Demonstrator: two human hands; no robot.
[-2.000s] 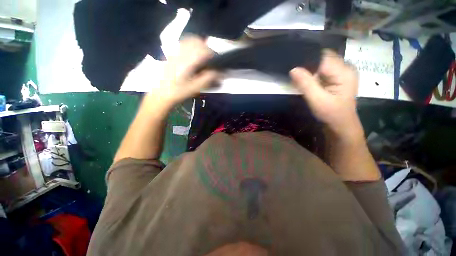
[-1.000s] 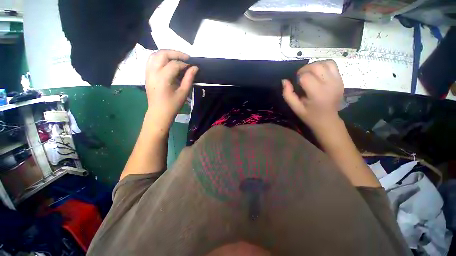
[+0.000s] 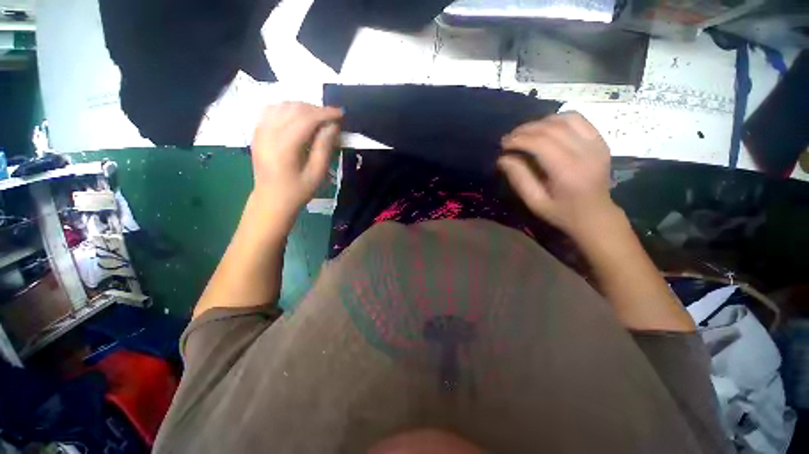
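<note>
A black fabric strip lies across the front edge of the white table, with its lower part over the edge above the lap. It looks wider at the right than at the left. My left hand pinches its left end between thumb and fingers. My right hand grips its lower right part, with the upper right corner showing beyond the fingers. Larger black cut pieces lie on the table at the upper left.
The white table holds a grey metal plate. Part of the machine is at the top. A blue strap and a dark flat object are at the right. Pale scraps lie lower right, shelving stands left.
The strip was blurred in motion, then stretched narrow and straight between both hands. Now it is spread wider on the table edge, and my right hand has moved slightly lower.
</note>
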